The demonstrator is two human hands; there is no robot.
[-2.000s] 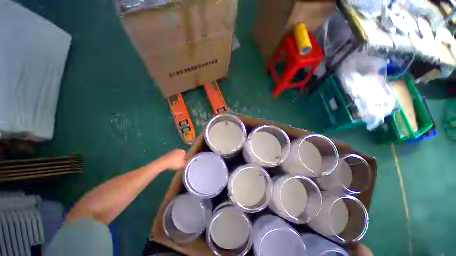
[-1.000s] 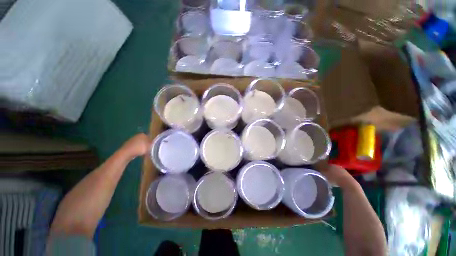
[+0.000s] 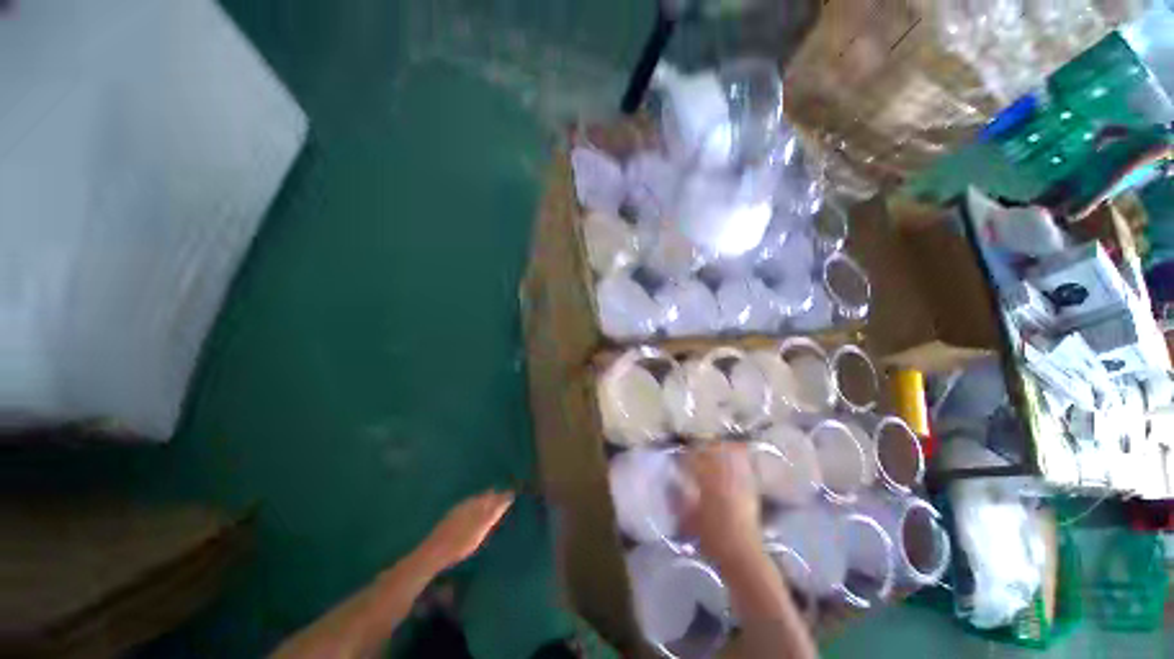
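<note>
An open brown carton (image 3: pixel 578 547) holds rows of clear round containers (image 3: pixel 659 492) with whitish discs inside. It stands against a second open carton (image 3: pixel 556 264) of similar containers, with loose clear ones on top. My right hand (image 3: pixel 721 483) is over the near carton's middle row, at a container; its fingers are blurred and partly hidden, so its hold is unclear. My left hand (image 3: pixel 474 525) is off the carton, just left of its side, empty with fingers extended.
A large white slab-like bundle (image 3: pixel 116 206) is at the left, above flat brown cardboard (image 3: pixel 103 566). A cluttered workbench (image 3: pixel 1075 348), a yellow roll (image 3: pixel 910 399) and green crates (image 3: pixel 1120 579) are at the right. Film-wrapped cartons (image 3: pixel 888 84) are at the upper right.
The near carton has come down against the other one. Both hands have let go of its sides: my left is beside it, my right over its containers. The view has turned and shifted.
</note>
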